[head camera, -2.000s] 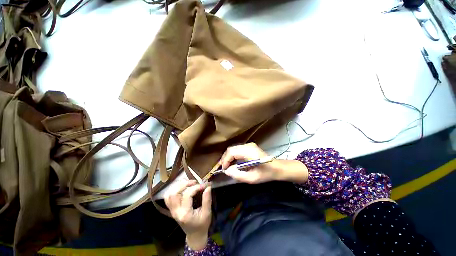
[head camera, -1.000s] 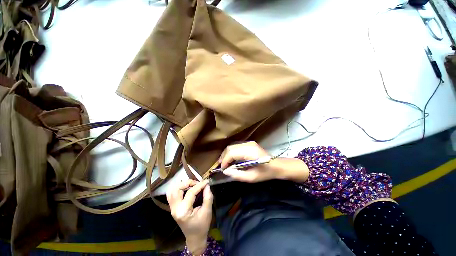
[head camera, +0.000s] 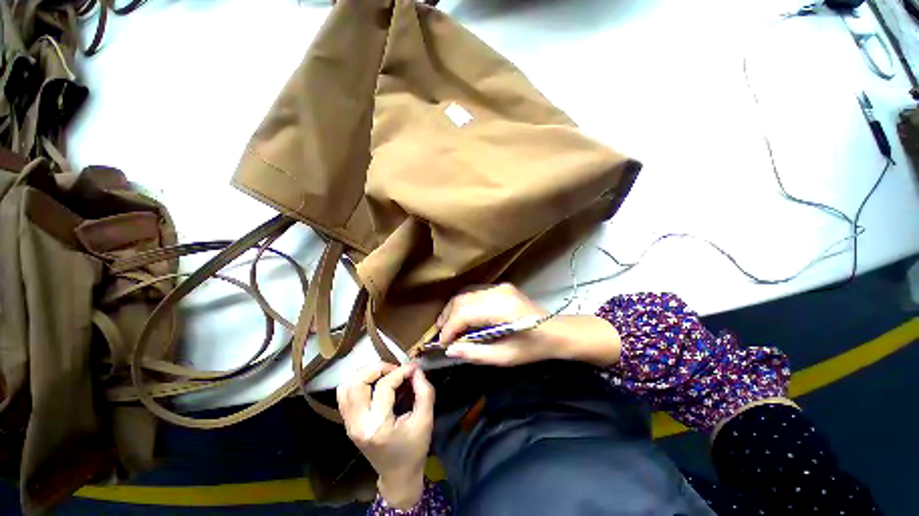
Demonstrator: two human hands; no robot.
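A tan-brown cloth bag (head camera: 474, 186) lies creased on the white table, its lower corner reaching the front edge. Brown straps (head camera: 217, 287) loop out to its left. My right hand (head camera: 494, 325) holds a slim pale thread burner (head camera: 504, 330) like a pen, its tip close to my left fingertips. My left hand (head camera: 388, 408) pinches the end of the bag's strap or edge between thumb and fingers; which one is too small to tell. A small white label (head camera: 458, 114) shows on the bag face.
Heaped brown bags (head camera: 76, 302) lie at the left. The thin tool cord (head camera: 705, 240) runs right over the white table (head camera: 665, 91) to a black cord connector (head camera: 875, 131). A dark item sits at the far right corner. My lap is below the table edge, above a dark floor with a yellow line.
The bag and straps have shifted slightly left in view. Both hands stay close together at the strap area, with only small finger movements. The cord near my right hand has changed its bend slightly.
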